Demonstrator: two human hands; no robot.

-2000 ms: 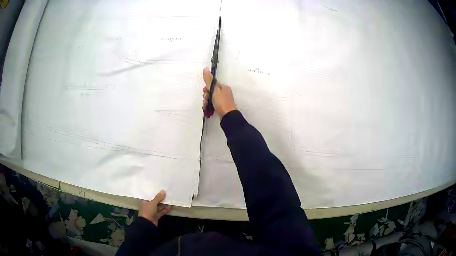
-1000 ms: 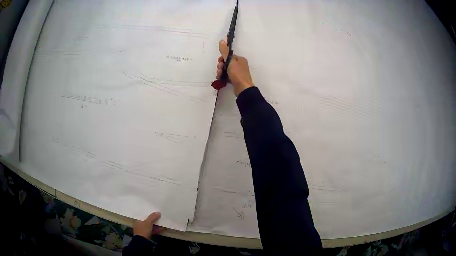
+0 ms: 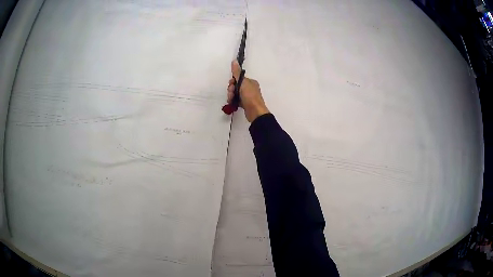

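Observation:
White marker paper (image 3: 119, 178) with faint printed lines covers the table. A long straight cut runs up through it, from the bottom edge of the view to the shears. My right hand (image 3: 246, 93) is shut on the handles of the dark fabric shears (image 3: 242, 50), upper centre, with the long blades pointing away from me along the cut line. A red part shows at the handle end below my fingers. The cut edges lie close together, with a narrow gap widening towards me. My left hand is not in view.
A folded or rolled section (image 3: 16, 65) lies along the far left. The pale table edge (image 3: 38, 264) shows at the lower left and also at the lower right. Dark, cluttered surroundings lie beyond the right side. My dark sleeve crosses the paper at lower centre.
The view has shifted further up the table, so my left hand has left the picture at the bottom. The shears and my right hand have advanced along the paper, lengthening the cut.

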